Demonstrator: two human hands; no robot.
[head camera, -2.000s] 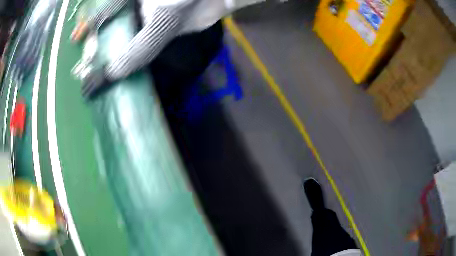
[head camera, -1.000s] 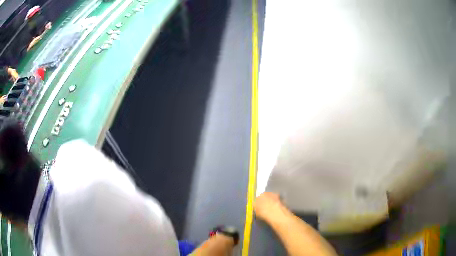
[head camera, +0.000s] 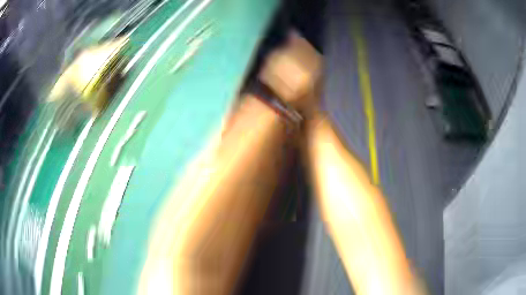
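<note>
The view is heavily blurred. My left hand (head camera: 291, 68) is at the upper middle, with a dark band on its wrist, beside the edge of the green bench (head camera: 190, 115). My right forearm (head camera: 349, 201) rises from the lower right and meets the left hand. My right hand is blurred into it or hidden behind it. No held object can be made out, and the fingers are not clear.
Pale long pieces (head camera: 117, 201) lie on the bench's green mat among white stripes. A blurred yellow and pale shape (head camera: 95, 75) is at the upper left. A yellow line (head camera: 368, 109) runs along the grey floor. A dark green object (head camera: 461, 106) is at the right.
The view has swung. Both forearms now reach up the middle, and the hands have come together. The white-clothed person at lower left and the large white surface are out of view.
</note>
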